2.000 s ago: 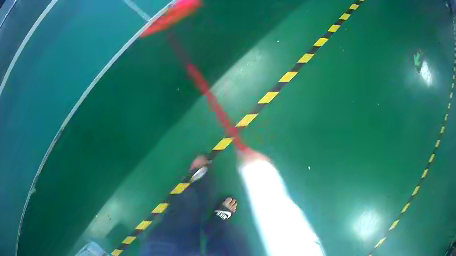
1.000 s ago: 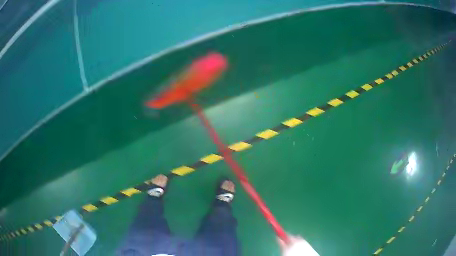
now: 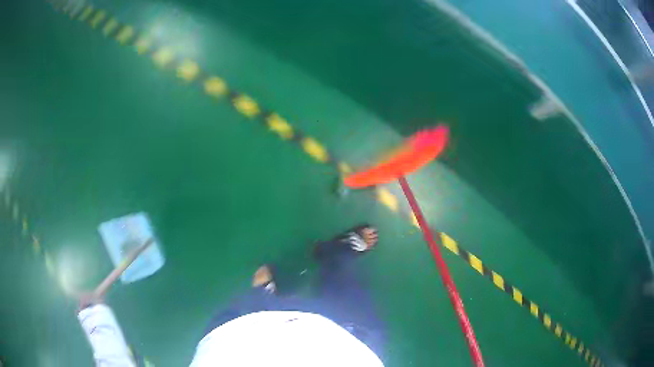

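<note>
The orange-red broom head is blurred and lies over the striped tape, ahead and right of my feet. Its red handle runs down to the bottom edge. My right hand is out of the picture. The pale blue dustpan is at the left, with a brownish patch on it. Its tan handle runs down to my left hand, which is small, blurred and closed round the handle's end, below a white sleeve.
Yellow-and-black tape crosses the glossy green floor diagonally. A second striped line is at the far left. A teal surface with a pale edge curves along the upper right. My two feet are below the broom head.
The view has turned, so the tape now slopes down to the right. The broom head has moved right and lower. The dustpan and left hand have come fully into view; the right hand has left it.
</note>
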